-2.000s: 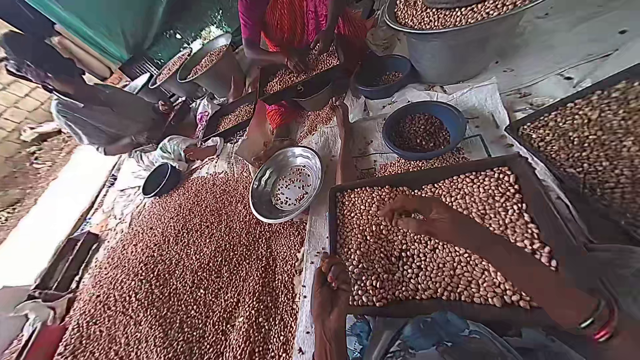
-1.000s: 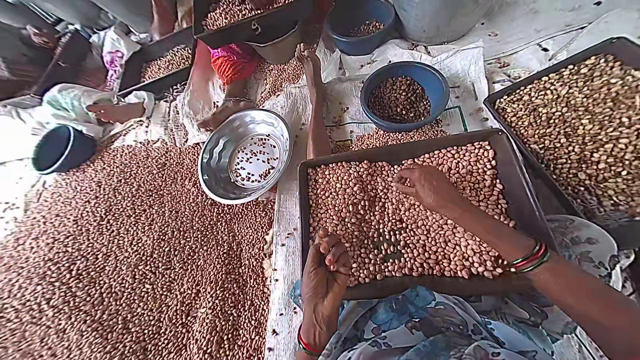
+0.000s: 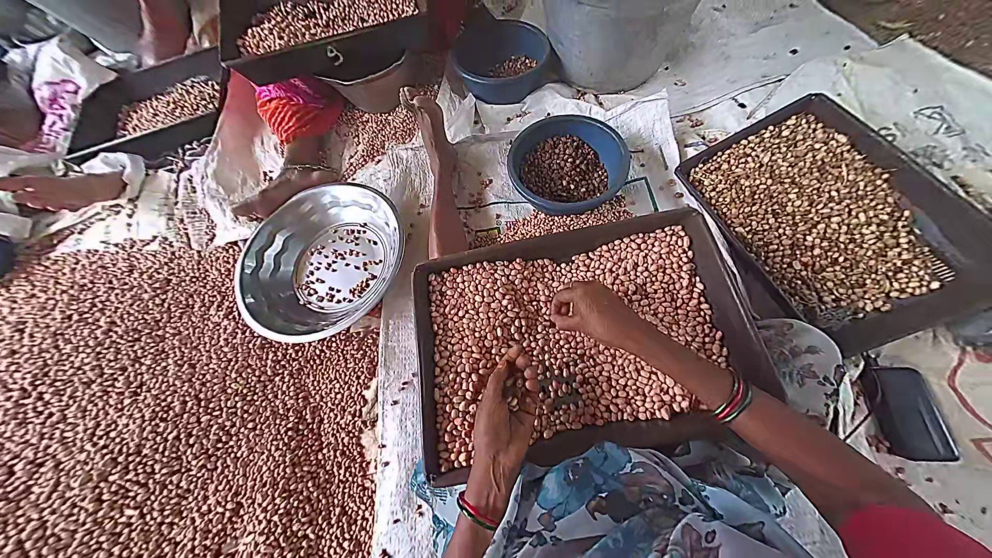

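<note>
A dark rectangular tray (image 3: 554,246) full of pinkish-brown nuts or seeds (image 3: 651,287) rests on my lap. Over its lower left part, my left hand (image 3: 508,407) is turned palm up with curled fingers around a few small dark pieces. My right hand (image 3: 593,312) is just above the nuts near the middle, thumb and fingertips pinched together; whether anything is between them cannot be told. Dark tray bottom shows between the two hands. Left of the tray, a shiny metal bowl (image 3: 260,298) holds scattered dark bits. Beyond the tray, a blue plastic basin (image 3: 612,147) contains darker pieces.
A large nut heap (image 3: 178,411) spreads at left. Another dark tray (image 3: 837,329) of paler nuts lies at right, near a black flat object (image 3: 914,415). A second blue basin (image 3: 484,46), a metal container (image 3: 620,46) and a raised tray (image 3: 325,58) are farther back. Other people's feet are near.
My left hand has moved in over the tray's nuts from its lower left edge. My right hand stays above the nuts. The view has shifted from two seconds ago.
</note>
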